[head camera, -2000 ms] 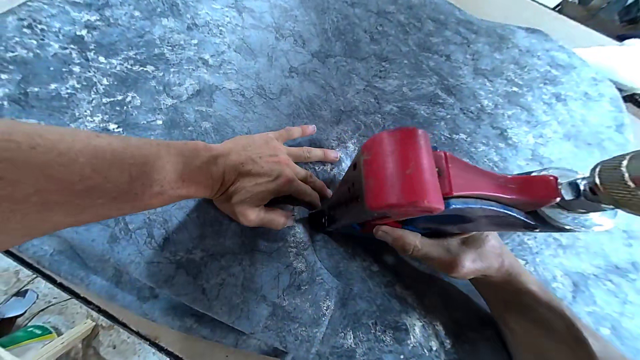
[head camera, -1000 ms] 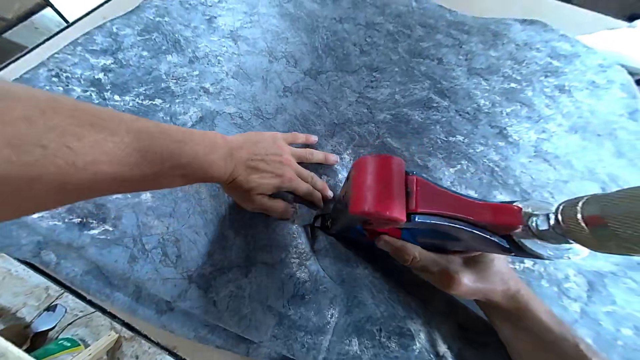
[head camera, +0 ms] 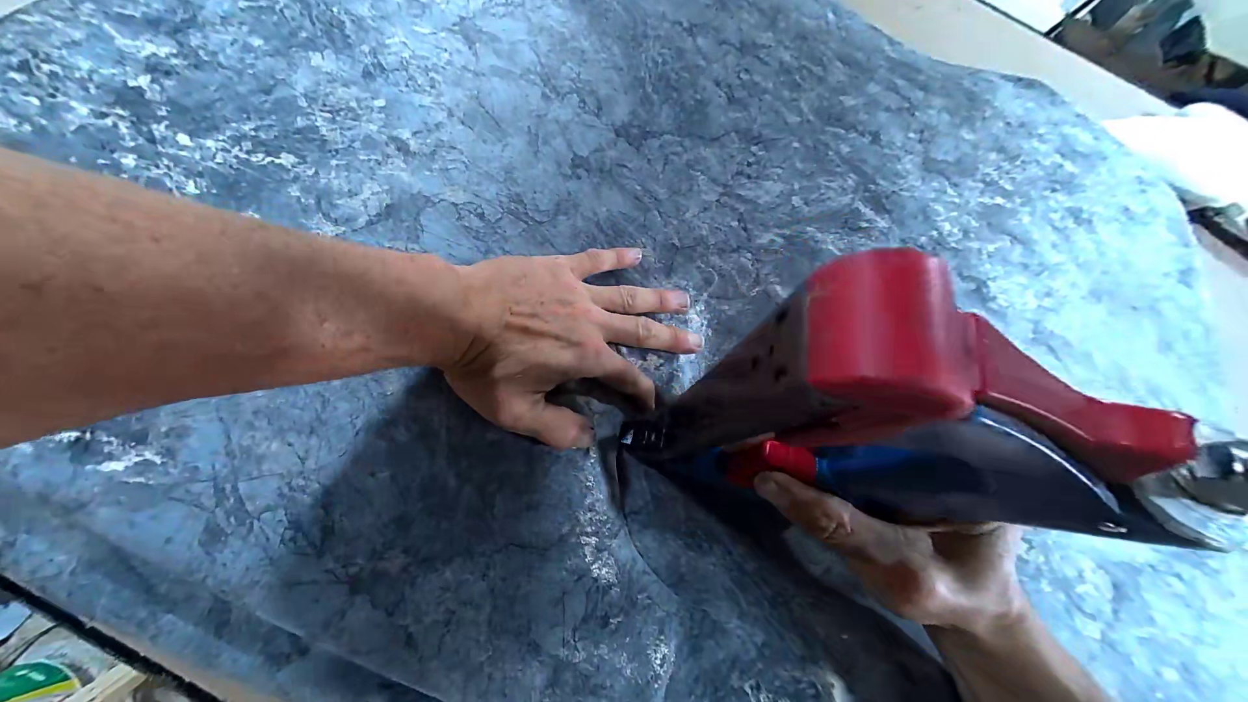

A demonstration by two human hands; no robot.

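A mottled blue-grey sheet (head camera: pixel 468 146), with a leather-like or fabric look, spreads under both hands. My left hand (head camera: pixel 556 341) rests palm down on it, fingers apart, with the thumb and index finger close to a fold. From the right, my right hand (head camera: pixel 907 556) grips a red, blue and black hand-held tool (head camera: pixel 887 336) from below; its exact kind is unclear. The tool's dark narrow end (head camera: pixel 642 436) is at the fold, just right of my left thumb. A metal fitting (head camera: pixel 1219 473) joins the tool's rear. The exact contact point is partly hidden.
A pale surface with a dark edge (head camera: pixel 88 634) shows past the sheet at the lower left. Beside it lie a green-and-white object (head camera: pixel 37 680) and a wood strip (head camera: pixel 107 685). White material (head camera: pixel 1185 146) lies at the upper right, near dark clutter (head camera: pixel 1150 39).
The tool's rear end, with its metal fitting, has swung lower in view since a second ago. My left hand stays spread on the sheet beside the fold.
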